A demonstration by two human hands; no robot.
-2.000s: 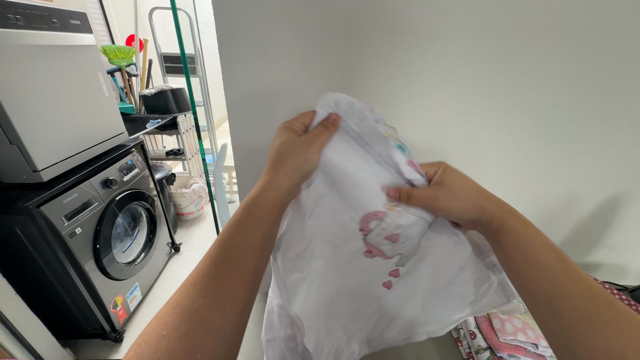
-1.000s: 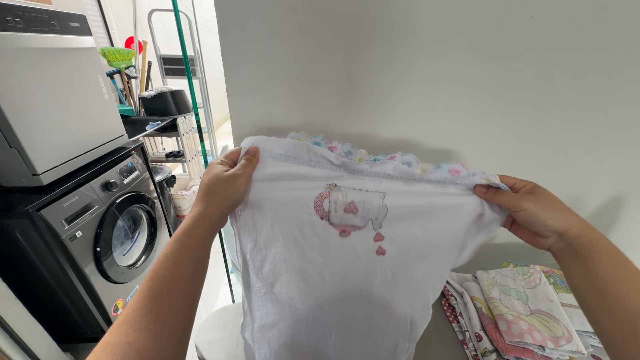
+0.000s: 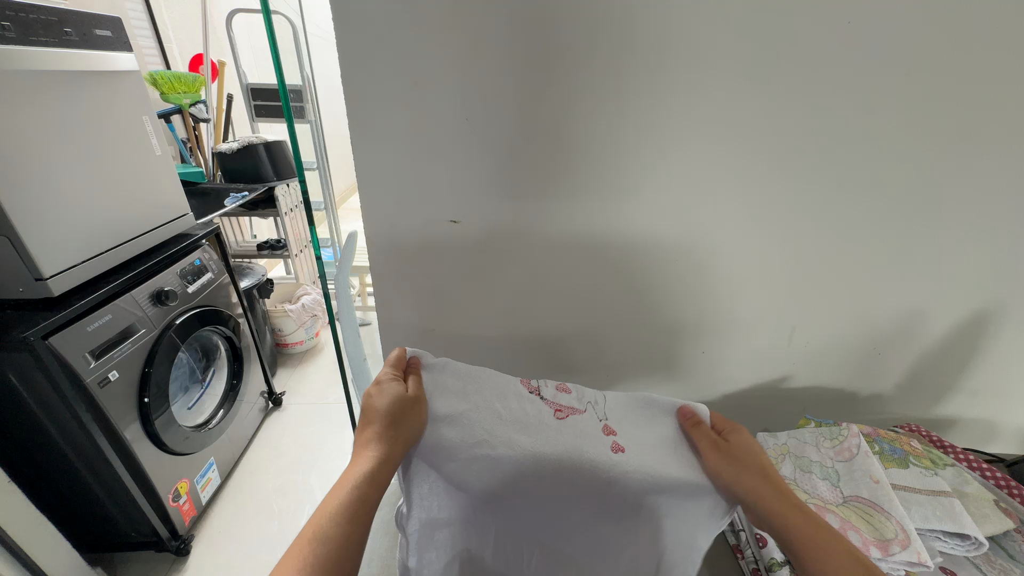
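A white cloth (image 3: 552, 488) with a pink and red printed or stitched figure and small hearts hangs stretched between my two hands, its lower part running out of view. My left hand (image 3: 392, 408) pinches its upper left corner between thumb and fingers. At the upper right corner, my right hand (image 3: 728, 456) grips the edge, thumb on top. The cloth's upper edge looks folded over, and part of the figure is cut off there. The ruffled trim is out of sight.
Folded printed cloths (image 3: 848, 488) lie in a pile at lower right, against the grey wall (image 3: 640, 176). On the left stand a front-loading Samsung washing machine (image 3: 152, 368) and a silver appliance (image 3: 88, 152) above it. A green glass edge (image 3: 296, 152) rises beside a ladder, brooms and a bucket.
Both hands have moved down with the cloth. The colourful ruffled edge seen along the top one second ago is no longer visible, and the figure now sits at the upper edge.
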